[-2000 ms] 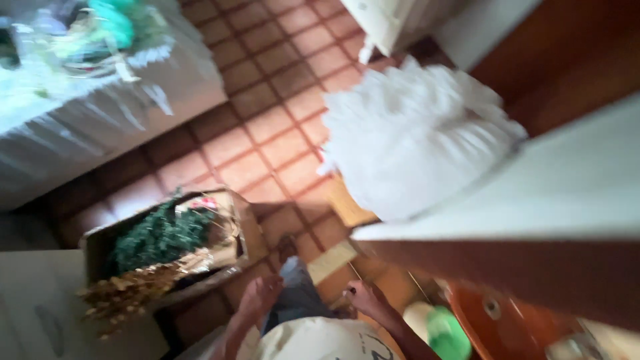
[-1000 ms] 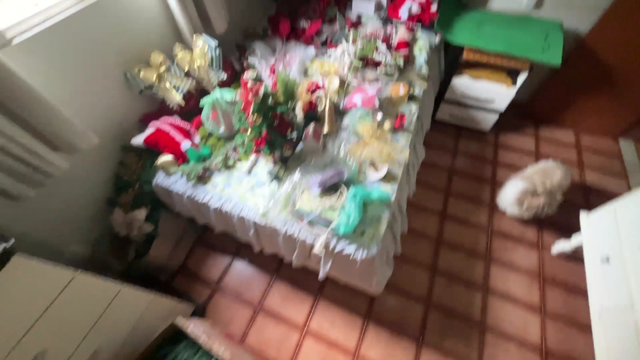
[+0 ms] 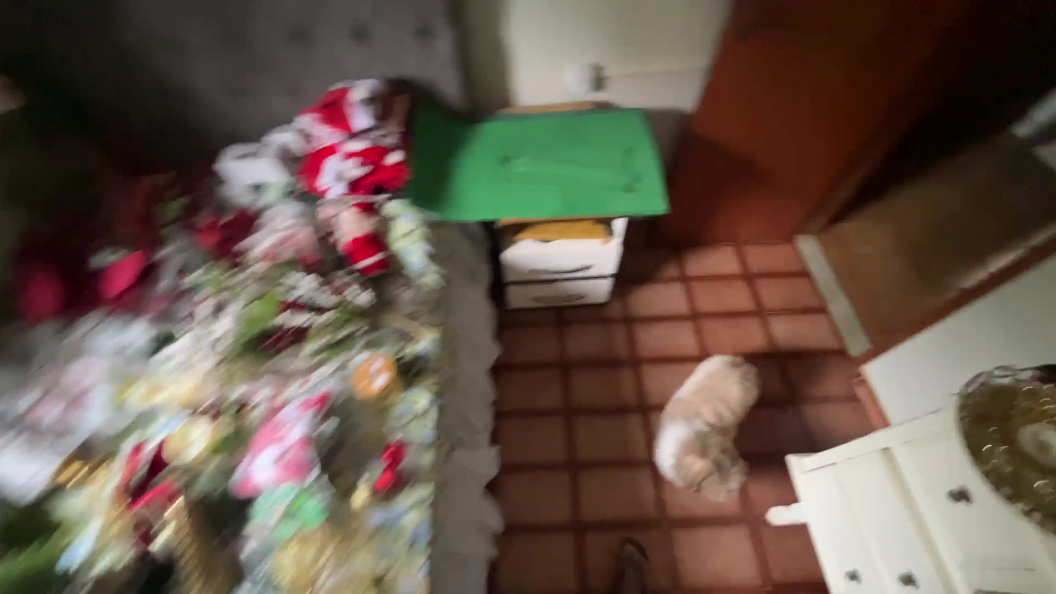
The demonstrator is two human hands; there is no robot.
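Note:
Neither my left hand nor my right hand shows in the head view now. Christmas decorations in red, white, green and gold cover the bed (image 3: 466,495) on the left, blurred by motion. Among them are red and white cloth figures (image 3: 355,157) near the far end and a pink and white piece (image 3: 285,445) closer in. A green sheet (image 3: 569,165) lies over a small white drawer unit (image 3: 557,260) beyond the bed.
A fluffy light-coloured dog (image 3: 708,429) stands on the red tiled floor (image 3: 610,495). At the right is a white cabinet (image 3: 924,495) bearing a round golden-brown decorative item (image 3: 1019,437). A brown door (image 3: 751,124) is at the back, and a shoe tip (image 3: 633,565) shows at the bottom.
The view has swung far from the box of greenery and the white bundle. Both hands, seen two seconds ago at the bottom, are out of view. The dog's pose has changed.

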